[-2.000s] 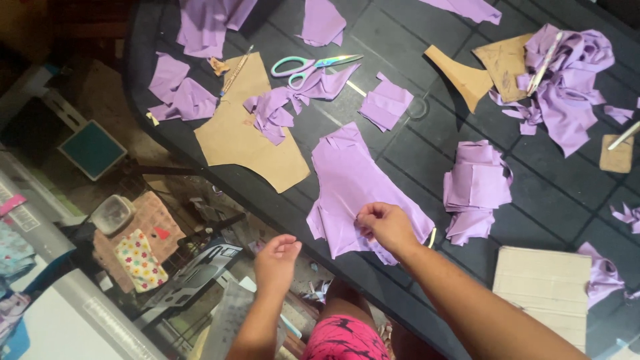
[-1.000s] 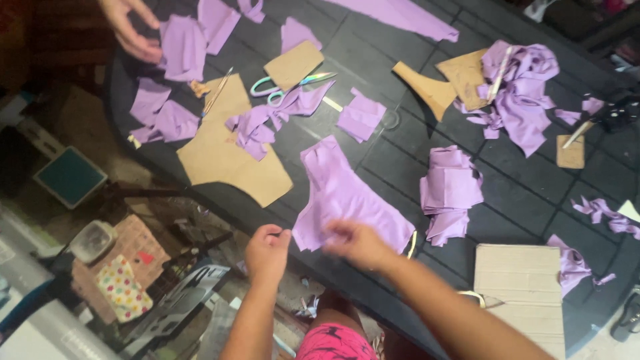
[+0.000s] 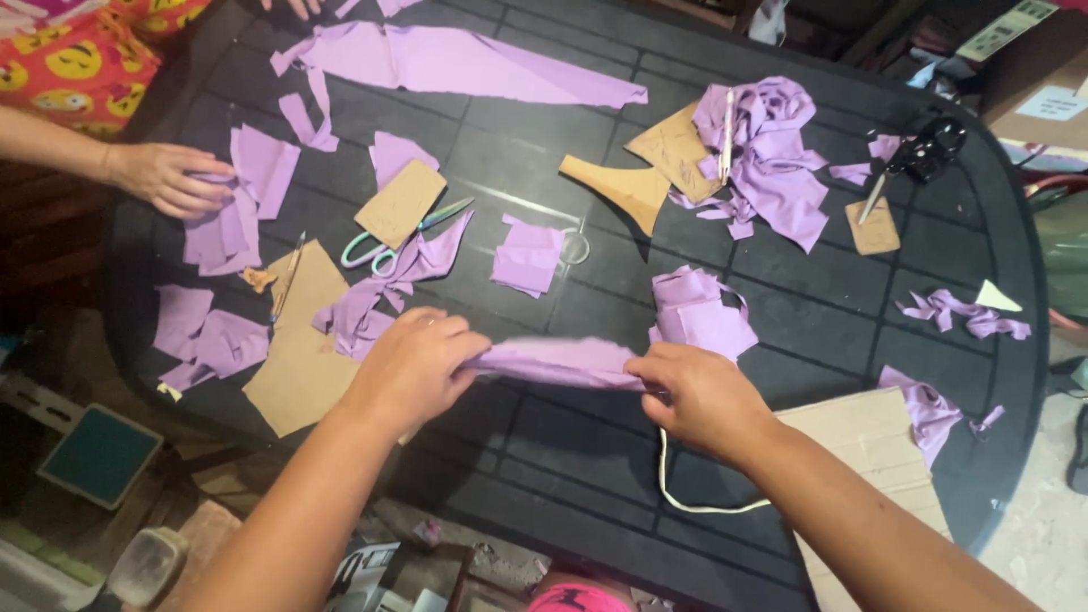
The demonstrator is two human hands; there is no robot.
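Observation:
A strip-like fold of purple fabric (image 3: 557, 362) is stretched between my two hands above the dark table (image 3: 586, 476). My left hand (image 3: 425, 361) pinches its left end, near a brown paper pattern piece (image 3: 314, 374). The right end is gripped by my right hand (image 3: 701, 391), just below a folded purple fabric bundle (image 3: 701, 314). A pale cord (image 3: 714, 508) runs below my right hand. Scissors (image 3: 408, 238) lie partly under a small cardboard piece (image 3: 401, 204), beside purple scraps (image 3: 365, 314).
A co-worker's hand (image 3: 174, 178) touches purple pieces at the left. A long purple cloth (image 3: 459, 64) lies along the far side. At the right are a crumpled purple heap (image 3: 765, 153), a black-wrapped item (image 3: 931, 149) and a corrugated cardboard sheet (image 3: 867, 450).
The purple piece that lay spread flat near my hands is now lifted and stretched between them. A co-worker's hand has come to the purple pieces at the left.

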